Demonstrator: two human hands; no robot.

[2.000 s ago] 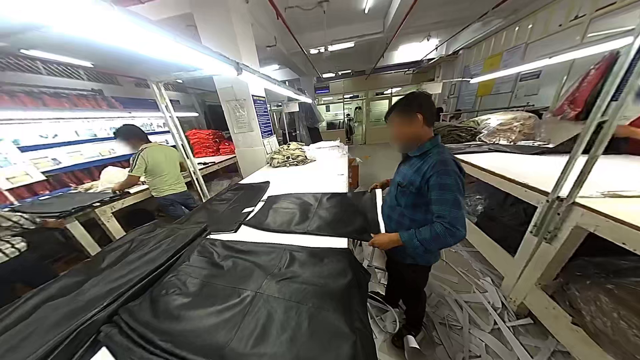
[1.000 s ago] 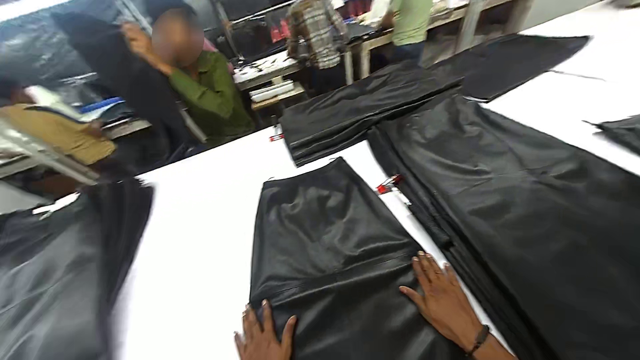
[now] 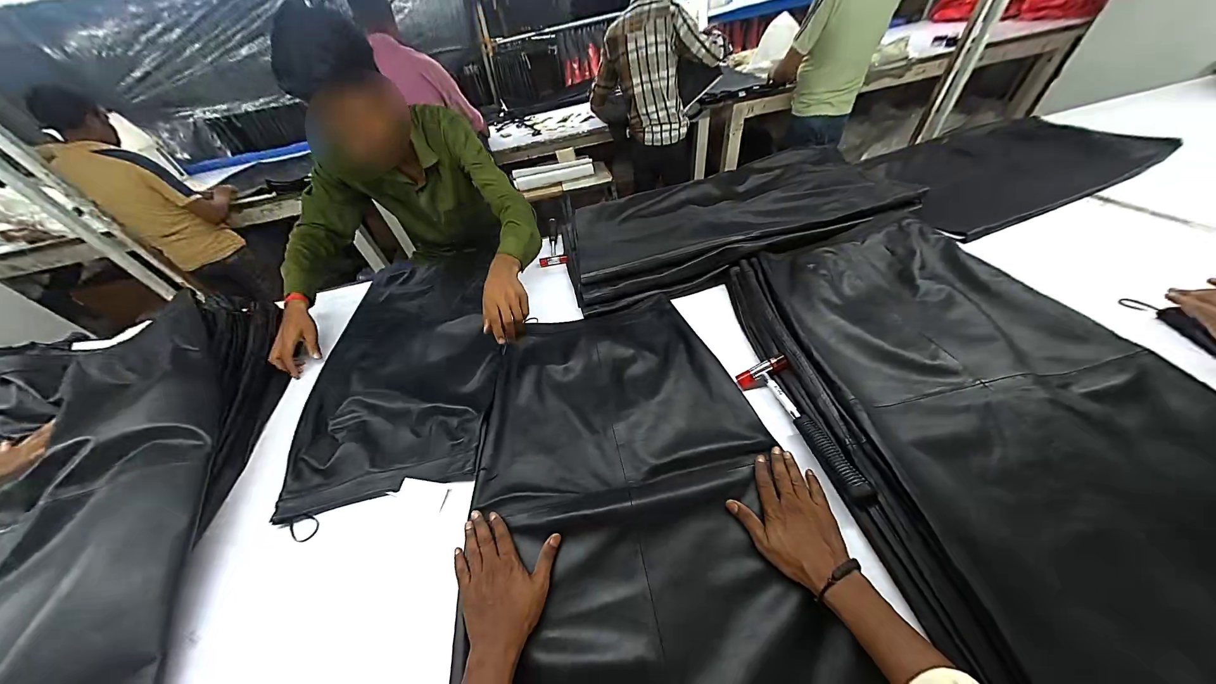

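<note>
A black leather skirt (image 3: 608, 418) lies flat on the white table top (image 3: 313, 589) before me. My left hand (image 3: 502, 579) rests flat on its left edge, fingers slightly spread. On its right edge lies my right hand (image 3: 790, 518), palm down, with a dark band at the wrist. Neither hand holds anything. A smaller black leather piece (image 3: 389, 370) lies to the left of the skirt, under a co-worker's hand (image 3: 505, 299). Right of my right hand are a black-handled tool (image 3: 831, 456) and a red and clear object (image 3: 762, 371), beside a pile of black leather garments (image 3: 988, 380).
Folded black garments (image 3: 741, 218) lie across the far side, and another pile (image 3: 123, 427) is at the left. A person in a green shirt (image 3: 427, 180) leans over the far edge. Other people's hands reach in at both side edges. A second red item (image 3: 553, 260) lies farther back.
The view has swung from the room to the table. Since one second ago, the co-worker in green has lowered a raised dark piece onto the table beside the skirt. My hands stay on the skirt.
</note>
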